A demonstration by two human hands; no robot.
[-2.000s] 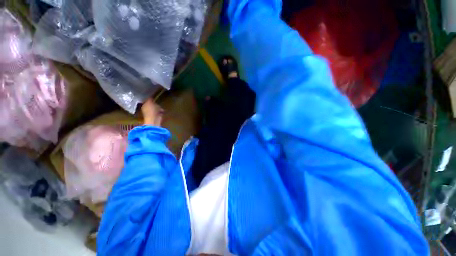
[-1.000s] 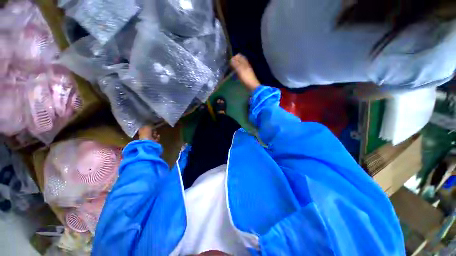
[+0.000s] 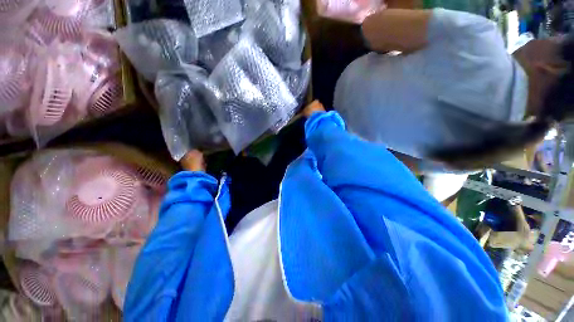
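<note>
A brown carton heaped with grey bubble bags is at the top centre, in front of me. My left hand is at the carton's near left corner, beside a hanging bag end. My right hand is at its near right corner. Both hands seem to hold the carton, but their fingers are mostly hidden behind its edge and the bags. Dark parts show dimly through some of the bubble film.
Bagged pink slatted parts fill a carton at the lower left, and more pink parts fill one at the upper left. A person in a light grey-blue shirt is close on the right. Metal shelving stands at the far right.
My right hand, earlier out of the frame, then apart beside the carton, is now at its right corner. The person has come into view on the right. The red bag is no longer visible.
</note>
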